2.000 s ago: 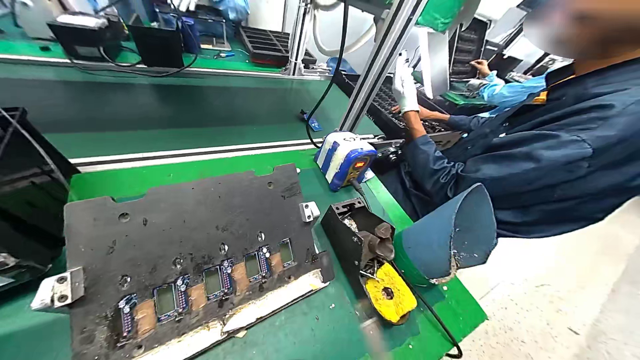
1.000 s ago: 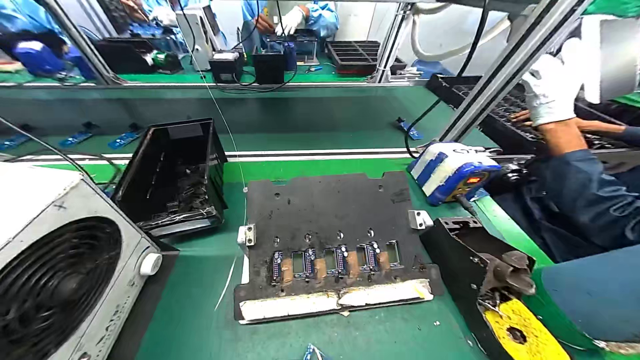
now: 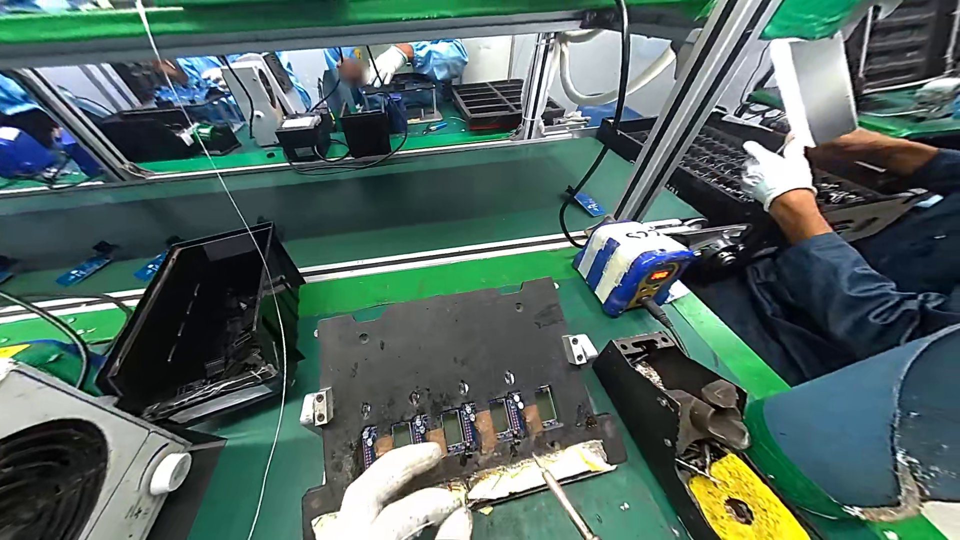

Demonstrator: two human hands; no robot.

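Note:
My left hand, in a white glove, is at the lower edge of a black fixture plate, its fingers apart and over the plate's lower left part. Nothing shows between the fingers; the palm is cut off. Small blue circuit boards sit in a row in the plate's rectangular cutouts, with brown strips between them. A worn whitish strip runs along the lower edge. A slim metal tool with a pointed tip enters from the bottom, its tip at this strip. My right hand is out of view.
A black bin and a fan unit stand left. A blue-and-white soldering station, an iron holder with yellow sponge and a blue cylinder stand right. A thin strand hangs at left. A co-worker's gloved hand is beyond.
My left hand and the slim tool have come into view at the plate's lower edge. The co-worker's gloved hand is lower than one second ago. The view has swung left, then closer to the plate.

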